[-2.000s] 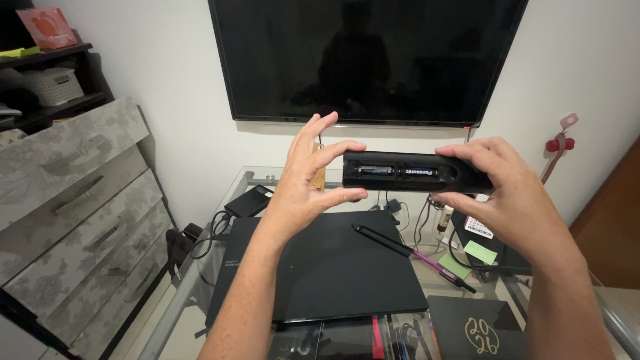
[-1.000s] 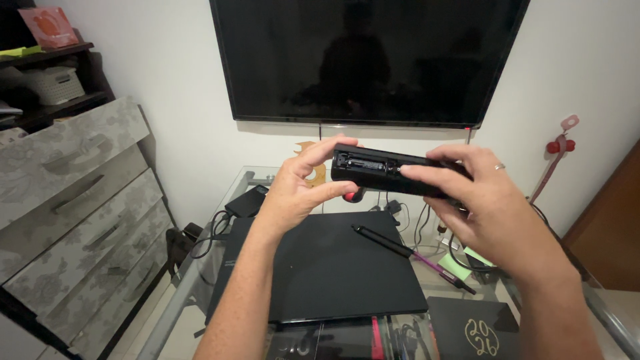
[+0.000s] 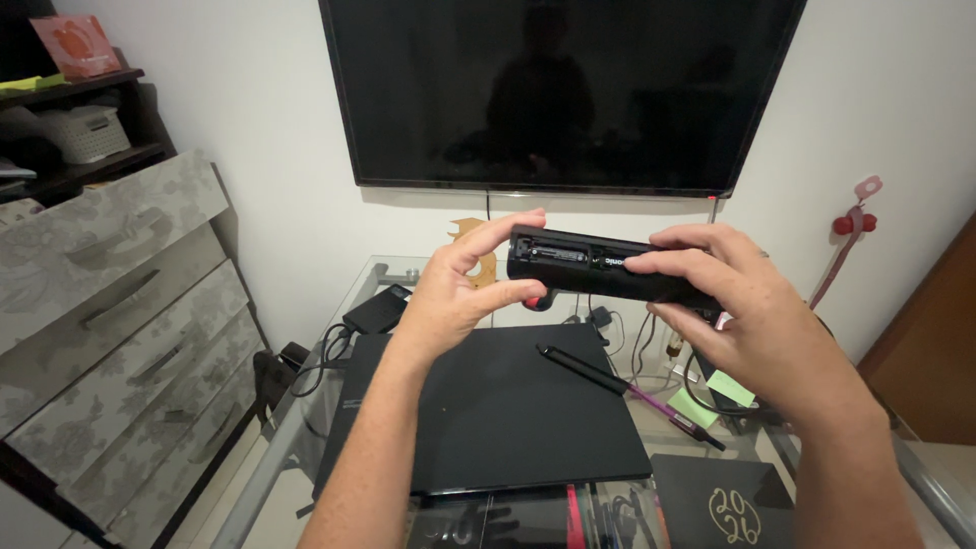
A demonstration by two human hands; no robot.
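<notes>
Both hands hold up a black battery-powered device (image 3: 610,284), its open battery compartment facing me, above a closed dark laptop (image 3: 503,412). Two batteries lie in line inside; the left battery (image 3: 558,254) shows fully, the right one (image 3: 612,261) is partly covered by a fingertip. My left hand (image 3: 465,290) pinches the device's left end between thumb and fingers. Around the right end is my right hand (image 3: 732,297), its index fingertip on the right battery and its thumb below. A red and black round part shows just under the device; whether it belongs to it I cannot tell.
On the glass desk (image 3: 274,442) are a black and purple pen-like tool (image 3: 633,389), green sticky notes (image 3: 692,406), a black notebook (image 3: 724,496), a black power adapter (image 3: 377,309) and cables. A television (image 3: 564,91) hangs behind; a chest of drawers (image 3: 137,335) stands at left.
My right index finger has moved onto the right battery, which showed uncovered two seconds ago. The device has tilted, its right end now lower.
</notes>
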